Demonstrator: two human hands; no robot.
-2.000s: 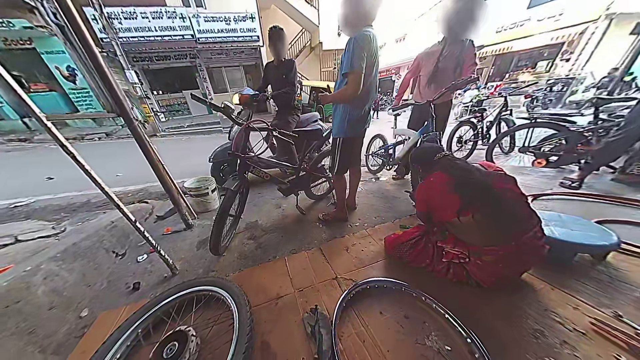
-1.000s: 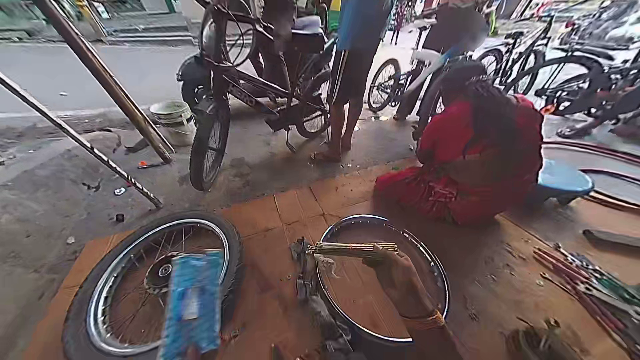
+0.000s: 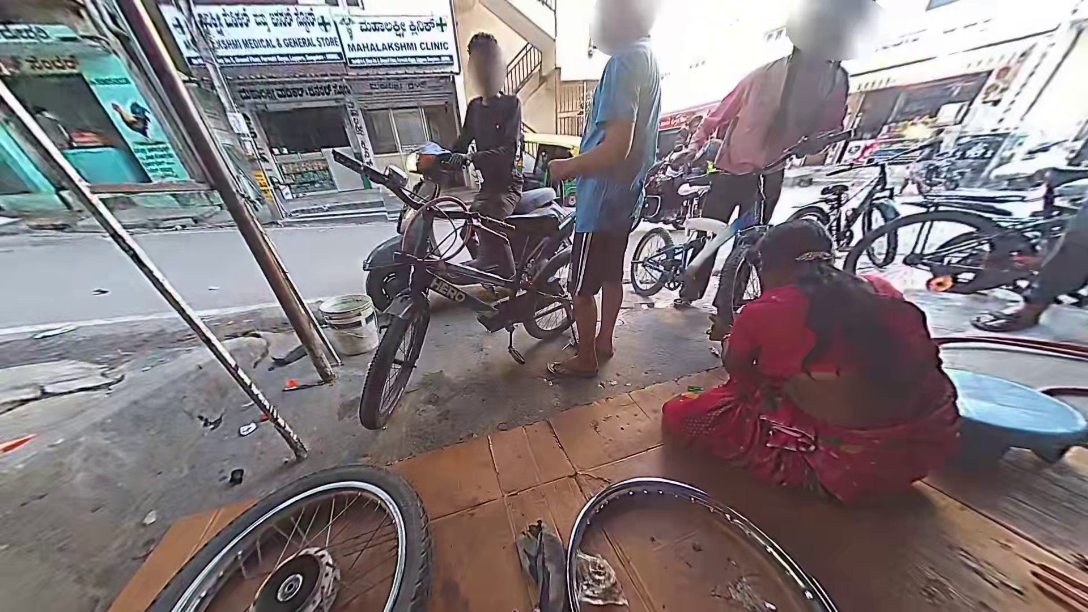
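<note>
Neither of my hands shows in the head view. At the lower left lies a spoked wheel with a black tyre (image 3: 416,535) and a metal hub (image 3: 293,586). A bare metal bicycle rim (image 3: 680,490) lies to its right on cardboard sheets (image 3: 463,544), cut off by the bottom edge. Between the two is a dark crumpled cloth-like item (image 3: 541,557). A clear crumpled plastic bag (image 3: 597,580) lies just inside the rim's left edge.
A person in red (image 3: 816,408) sits on the ground at right, beside a blue low stool (image 3: 1011,408). A black bicycle (image 3: 395,357), a bucket (image 3: 350,325) and slanting metal poles (image 3: 246,221) stand ahead. Several people and bicycles are beyond, near the road.
The view has tilted up. My hands, which held a blue packet and a bundle of thin rods a second ago, are out of frame. A clear bag now lies inside the rim.
</note>
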